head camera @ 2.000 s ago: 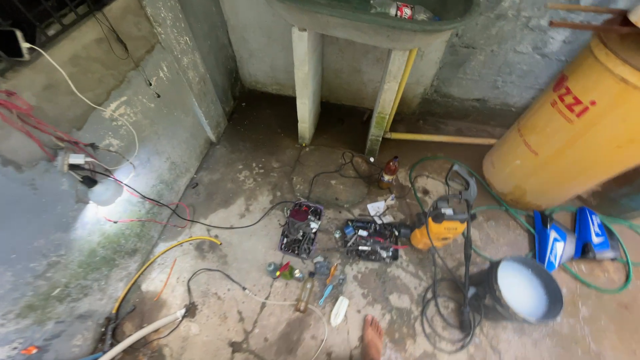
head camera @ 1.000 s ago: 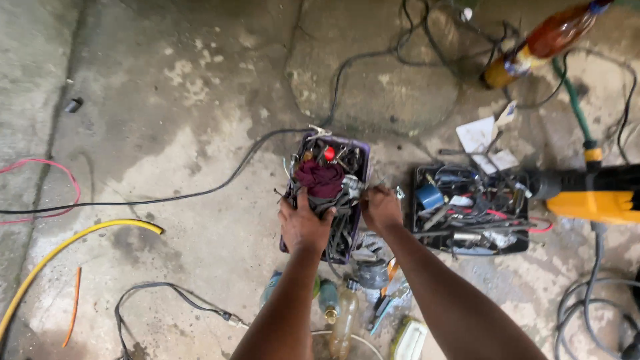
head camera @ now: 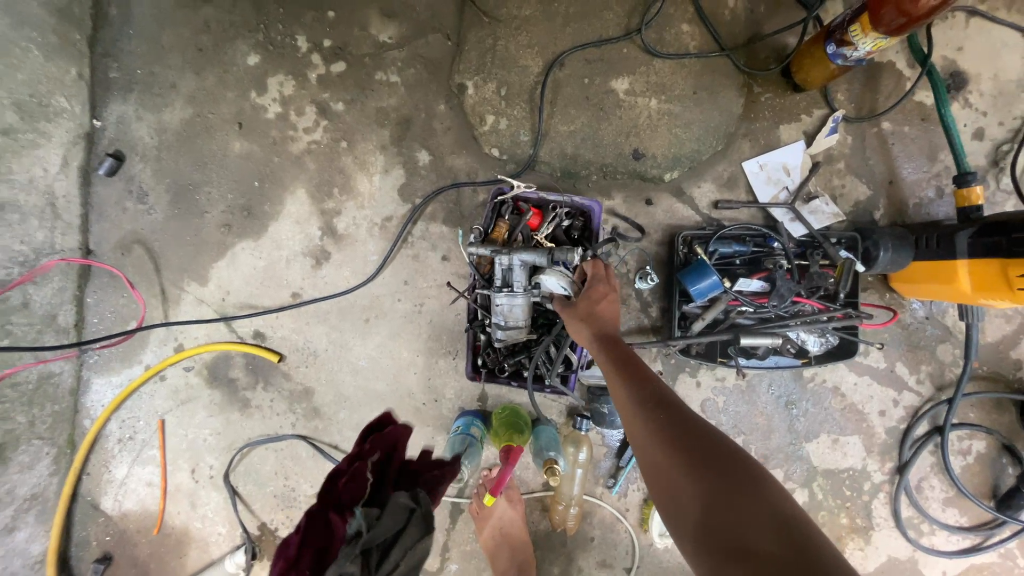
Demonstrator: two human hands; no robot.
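Note:
My right hand (head camera: 590,300) rests at the right side of the purple crate (head camera: 593,212), its fingers on a metal carburetor-like part (head camera: 514,296) with a hose; whether it grips the part is unclear. That part lies on top of mixed tools and hardware in the crate. At the lower left, a maroon cloth (head camera: 352,496) and a dark grey cloth (head camera: 390,534) are bunched together. My left hand cannot be seen; the cloths may cover it. A black tray (head camera: 680,320) to the right holds tools, a blue cylindrical part (head camera: 700,280) and wires.
Several plastic bottles (head camera: 510,426) lie below the crate, by a bare foot (head camera: 502,532). A yellow pressure washer (head camera: 960,280) stands at right, near a bottle of amber liquid (head camera: 848,40). A black cable (head camera: 408,228) and yellow hose (head camera: 112,408) cross the concrete floor.
The maroon cloth has left the crate and is now at the lower left, exposing the metal part. My left hand was on the crate's contents and has gone from sight. The view is closer.

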